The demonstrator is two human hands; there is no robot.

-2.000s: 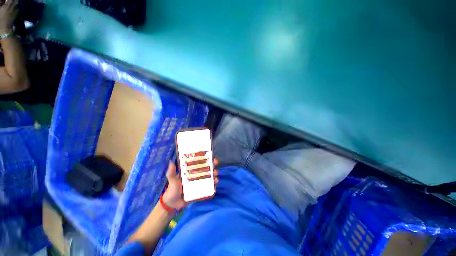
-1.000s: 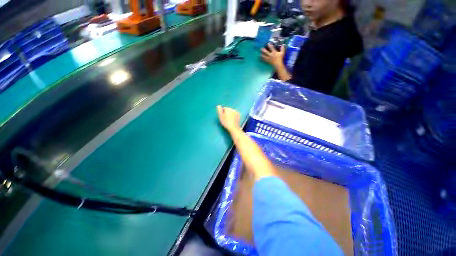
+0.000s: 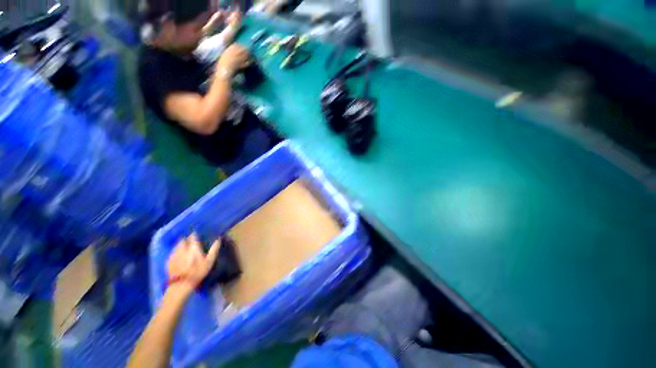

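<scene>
My left hand (image 3: 188, 262), with a red band at the wrist, reaches into the blue crate (image 3: 260, 313) at the left of my lap. It is at a black power adapter unit (image 3: 227, 260) on the crate's left side and touches or overlaps it. Blur hides whether the fingers grip it. The crate has a brown cardboard liner (image 3: 284, 241). Two black corded units (image 3: 360, 128) lie side by side on the green bench (image 3: 460, 208). My right hand is not in view.
A person in a black top (image 3: 190, 104) works at the bench, upper left, with raised hands. More blue crates (image 3: 79, 151) stand at the far left, near a cardboard piece (image 3: 74, 287). A dark conveyor (image 3: 568, 93) runs along the upper right.
The view has swung from the right-hand crates to the left-hand one. My right hand has left the picture. My left hand, earlier holding a lit phone, is now in the crate; no phone shows.
</scene>
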